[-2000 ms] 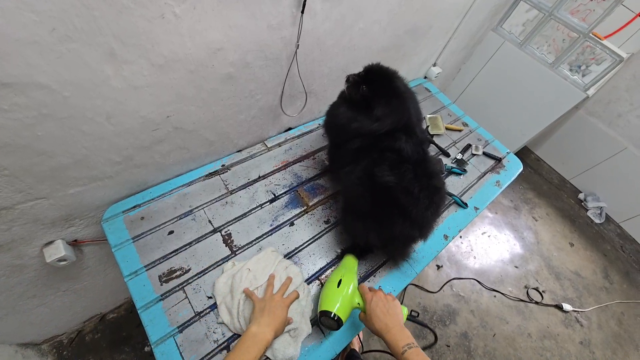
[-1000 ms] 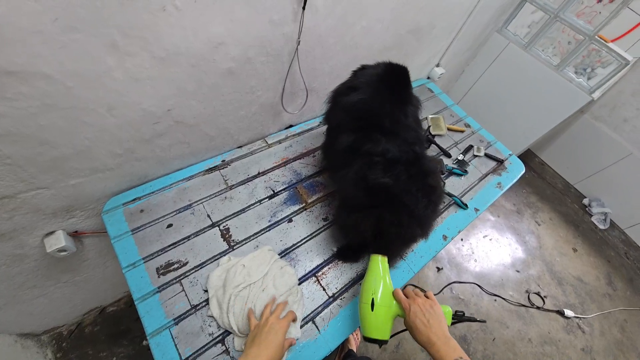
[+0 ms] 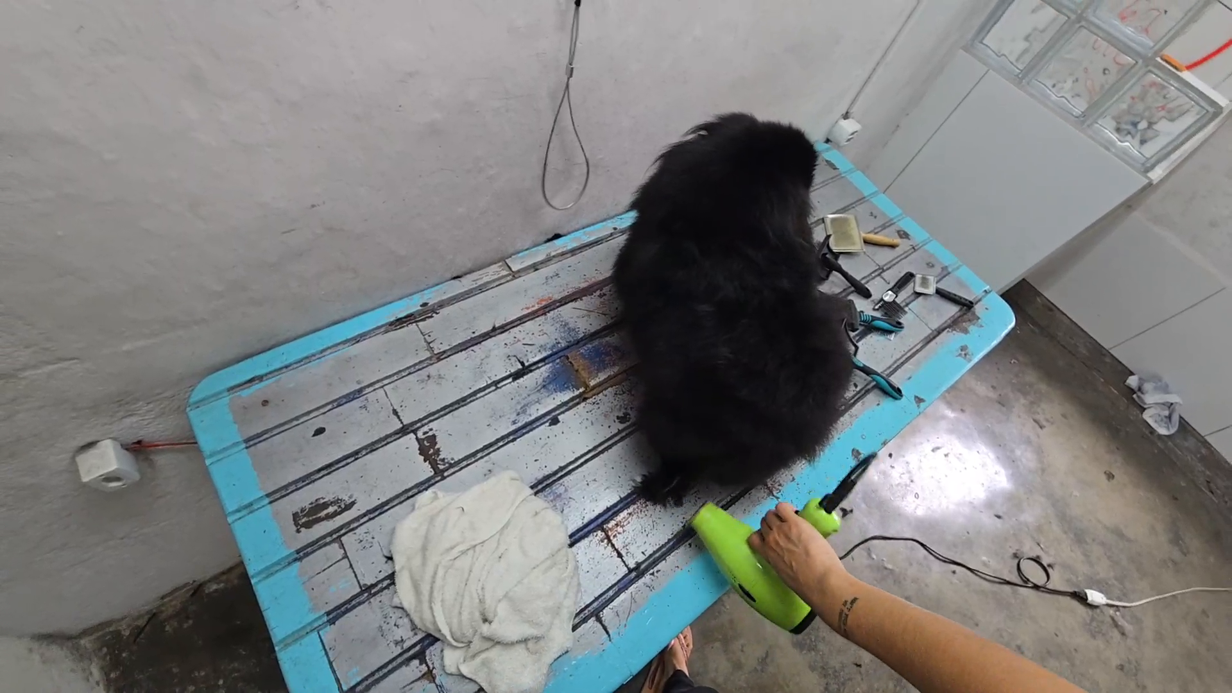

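My right hand is closed around the handle of a lime-green hair dryer, over the near edge of the table. The dryer's nozzle points up and left, just below the rump of a black long-haired dog. The dog is on the grey slatted table with a blue rim; its face is hidden. A crumpled white towel lies at the near left of the table. My left hand is out of view.
Right of the dog lie a slicker brush, a smaller brush and teal-handled grooming tools. A wire loop hangs by the wall. The dryer's black cord runs over the floor. A foot shows below the table.
My left hand has left the towel and gone out of view. The dryer in my right hand has turned, its nozzle now pointing more to the left. The dog's head has turned away from the left.
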